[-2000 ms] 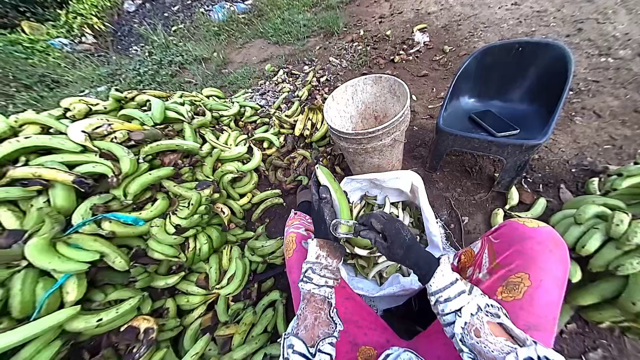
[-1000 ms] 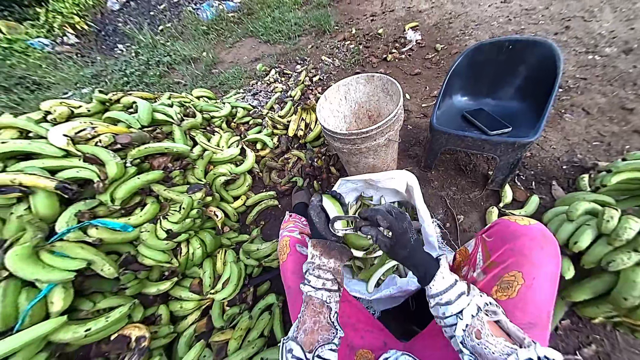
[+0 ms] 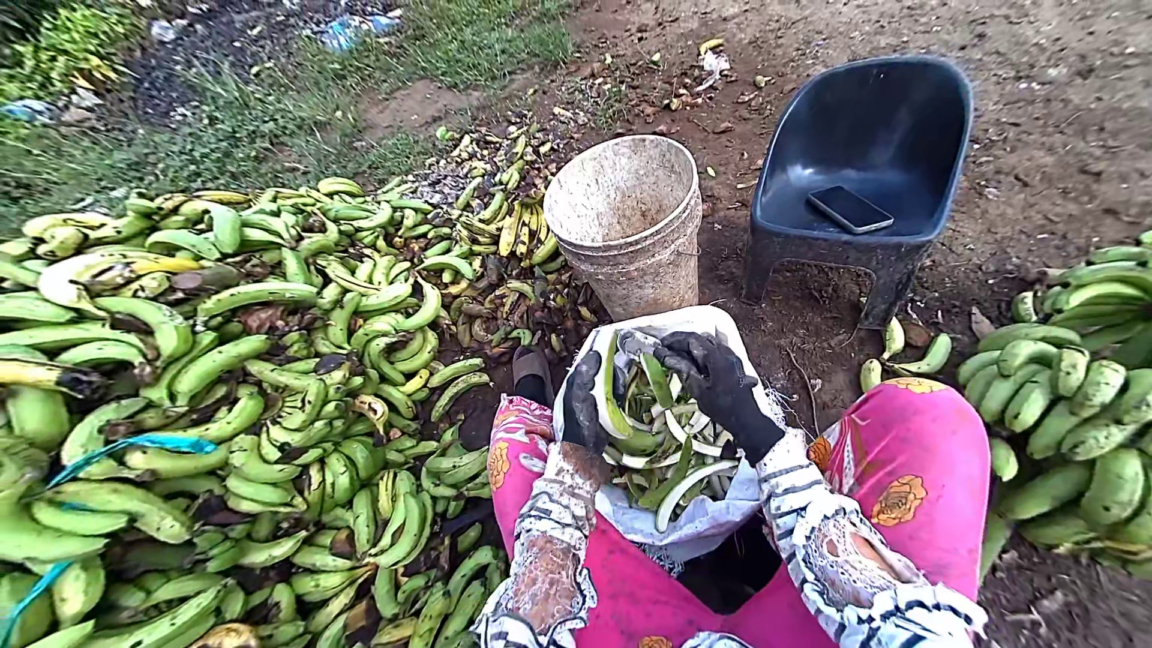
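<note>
My left hand (image 3: pixel 585 405), in a dark glove, is closed around a green plantain (image 3: pixel 614 391), which stands nearly upright. My right hand (image 3: pixel 711 373), gloved alike, grips a metal peeling tool (image 3: pixel 637 342) whose tip is at the plantain's upper end; its exact kind cannot be told. A loose strip of green peel (image 3: pixel 657 380) lies between the hands. Below them, between my knees, a white woven sack (image 3: pixel 720 517) stands with its mouth folded outward, full of green and whitish peel strips (image 3: pixel 688 486).
A large pile of green plantains (image 3: pixel 261 378) spreads at the left. Beyond the sack stands a dirty white bucket (image 3: pixel 630 225). A dark plastic chair (image 3: pixel 864 135) holds a phone (image 3: pixel 850 209). More plantain bunches (image 3: pixel 1080 387) lie at the right, beside my knee.
My right hand with the tool has risen towards the plantain's upper end. The plantain, tilted low over the sack one second ago, is now more upright, and a peel strip hangs beside it.
</note>
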